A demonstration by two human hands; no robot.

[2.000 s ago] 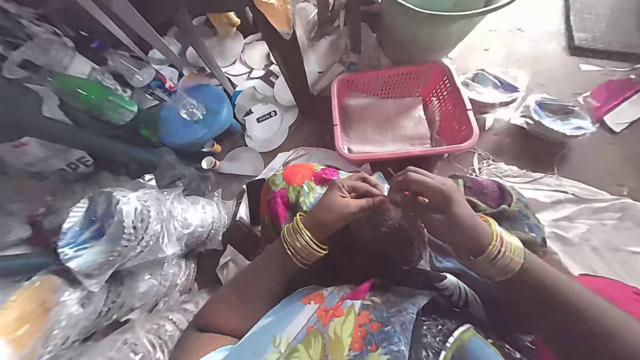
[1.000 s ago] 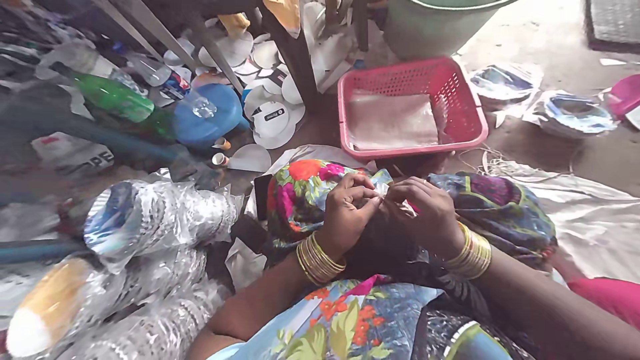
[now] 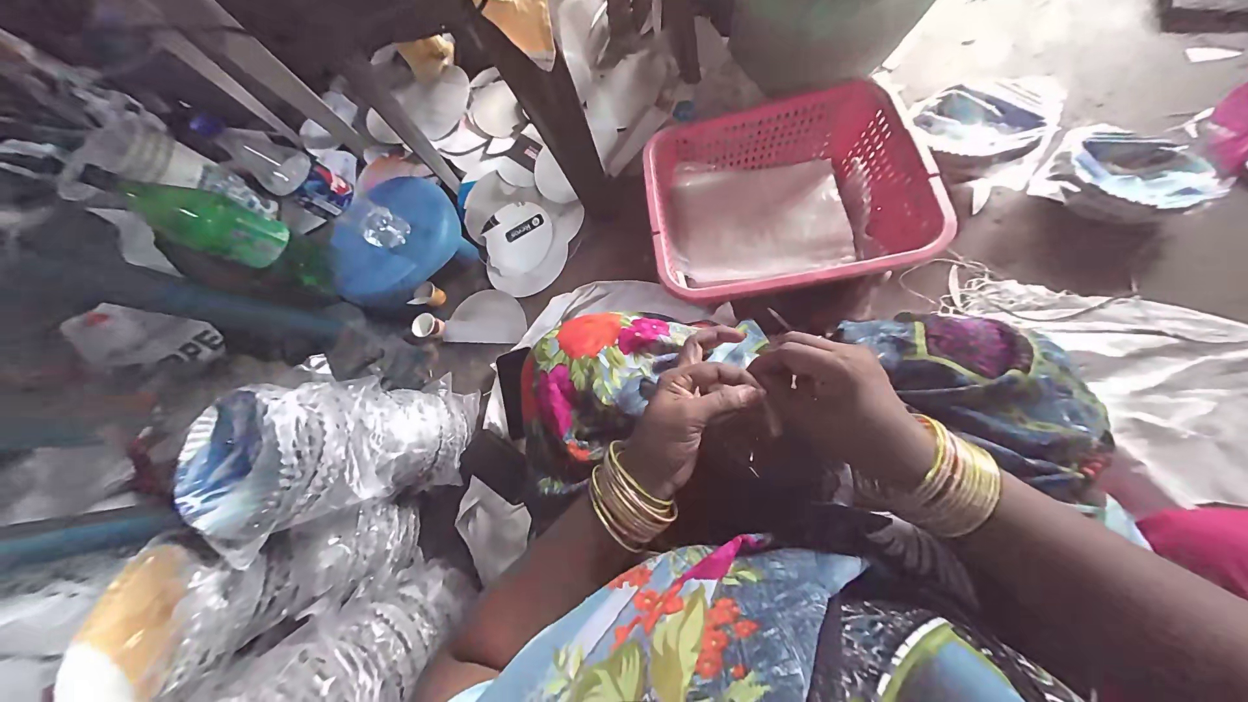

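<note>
Above my lap, my left hand (image 3: 697, 409) and my right hand (image 3: 834, 395) are close together, with thumbs and forefingers pinched. Something small and thin seems to be between the fingertips, but I cannot tell what it is. A thin dark piece sticks up by the right fingers. Bangles ring both wrists. Floral cloth (image 3: 585, 375) covers my knees below the hands. Beyond them stands a pink plastic basket (image 3: 804, 283) holding a stack of clear plastic sheets or bags (image 3: 765, 219).
Plastic-wrapped stacks of silvery plates or bowls (image 3: 331, 453) lie at the left. Behind are a green bottle (image 3: 210, 222), a blue plastic stool or tub (image 3: 395, 244) and scattered paper discs (image 3: 526, 244). Two wrapped silvery stacks (image 3: 1136, 171) stand at upper right. Metal legs (image 3: 556, 117) rise behind.
Both hands stay close together above the lap. The left fingers have spread somewhat, and the small pale and red piece seen between the hands a second ago no longer shows plainly.
</note>
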